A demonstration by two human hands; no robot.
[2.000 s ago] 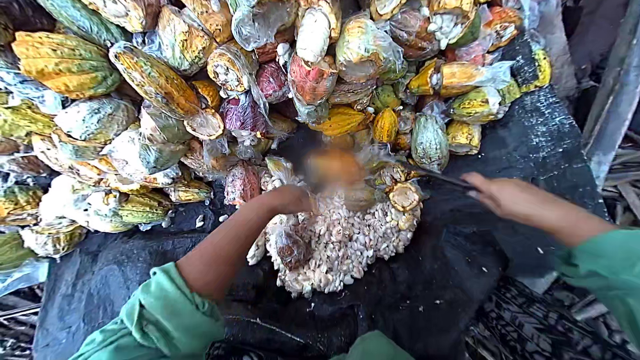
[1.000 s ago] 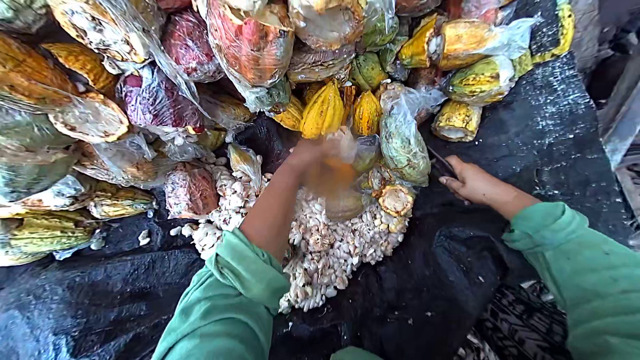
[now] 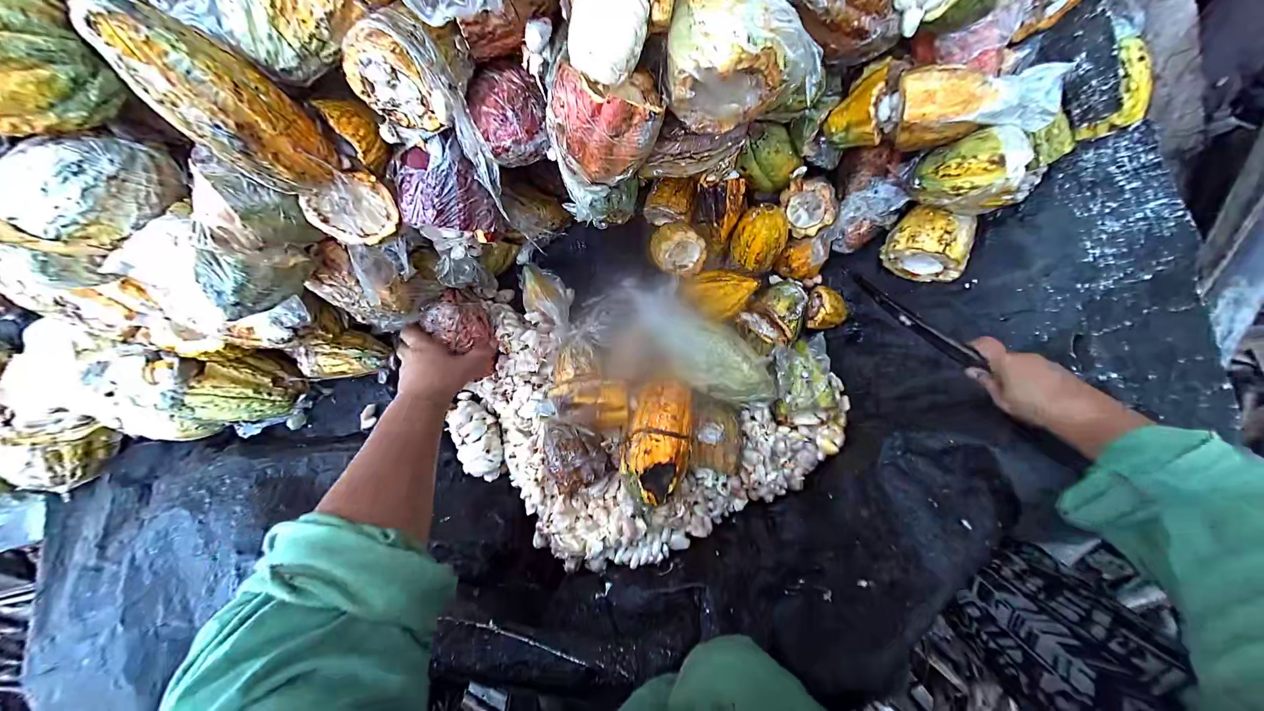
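Observation:
My left hand (image 3: 444,367) is on a reddish cocoa pod in clear plastic (image 3: 458,322), at the left edge of a heap of whitish wet cocoa beans (image 3: 612,528). My right hand (image 3: 1027,385) grips the handle of a dark knife with a long blade (image 3: 913,321), which points up and left over the black sheet. On the beans lie an orange pod with a dark tip (image 3: 659,434) and a greenish pod (image 3: 726,360), partly blurred by motion. Cut pod pieces (image 3: 678,249) lie just behind the beans.
A large pile of cocoa pods, many wrapped in plastic (image 3: 197,109), spans the back and left. Further pods (image 3: 928,242) lie at the back right on the black plastic sheet (image 3: 1096,296). Dry leaves and debris (image 3: 1066,622) lie beyond its lower right edge.
My left hand has moved left from the middle of the beans to the reddish pod. An orange pod and a greenish one now lie on the beans. My right hand keeps the knife.

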